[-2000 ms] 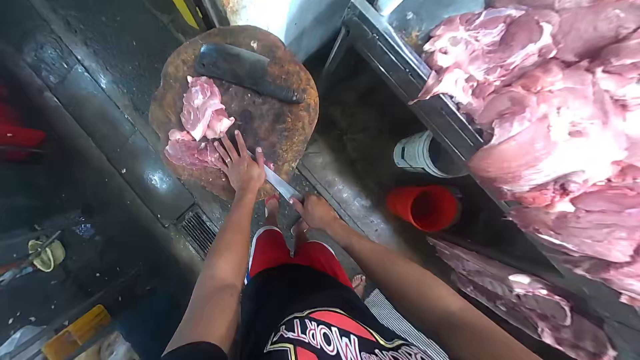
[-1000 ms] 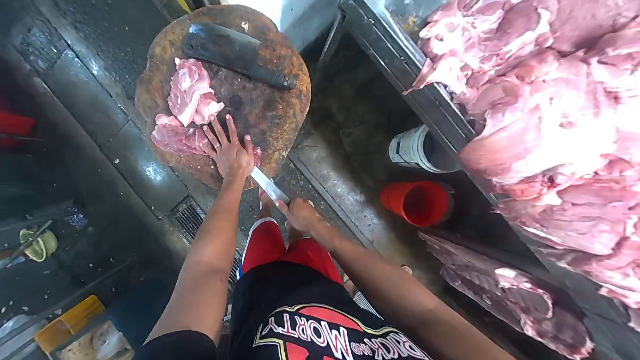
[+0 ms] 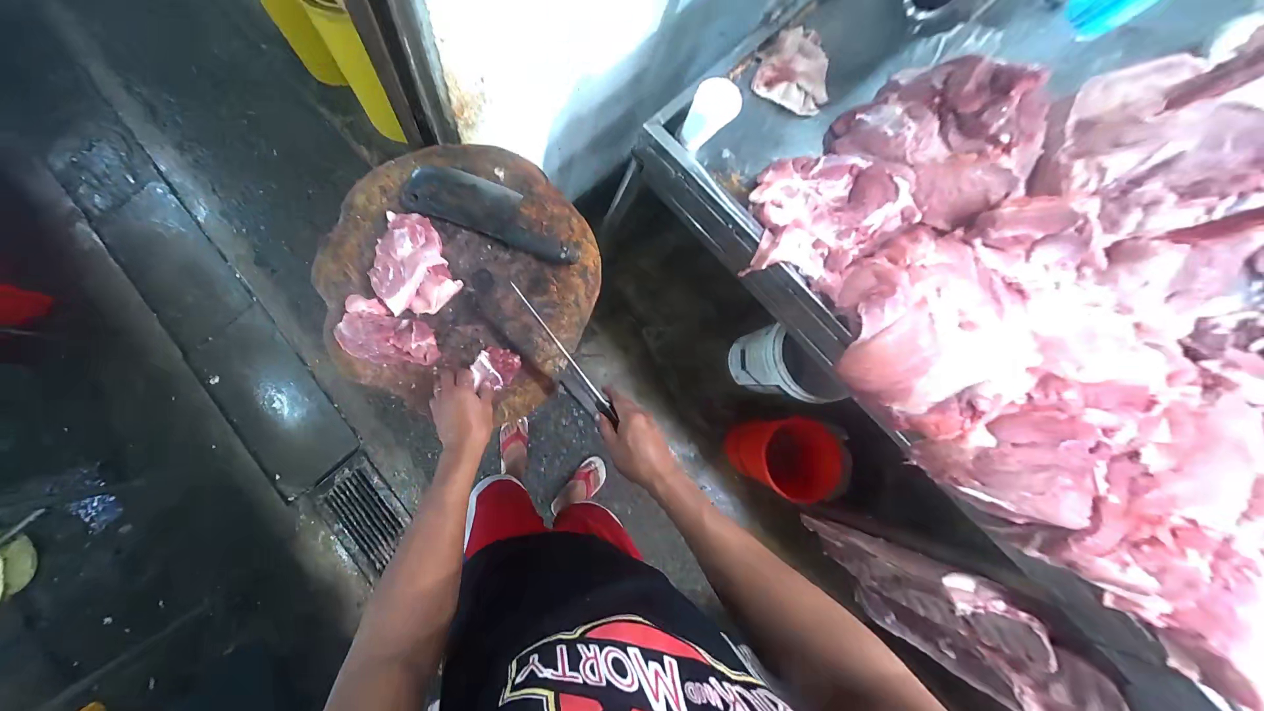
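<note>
My left hand (image 3: 462,410) is at the near edge of a round wooden chopping block (image 3: 553,286), its fingertips at a small piece of raw meat (image 3: 496,367); whether they grip it is not clear. My right hand (image 3: 635,434) holds a knife (image 3: 556,341) by its dark handle, the thin blade pointing up and left over the block's right side. Two larger pieces of raw meat, one pale pink (image 3: 408,262) and one redder (image 3: 385,334), lie on the block's left. A cleaver (image 3: 484,207) rests across the far part of the block.
At the right, a metal table (image 3: 736,222) bears a large heap of raw meat (image 3: 1037,326). Below its edge stand a white bucket (image 3: 765,360) and a red bucket (image 3: 775,456), with more meat (image 3: 938,602) lower down. A floor drain grate (image 3: 365,513) lies left of my legs.
My left hand, earlier spread flat on the meat, has drawn back with bent fingers to a small separate piece. The knife now points away from me over the block. The view has shifted.
</note>
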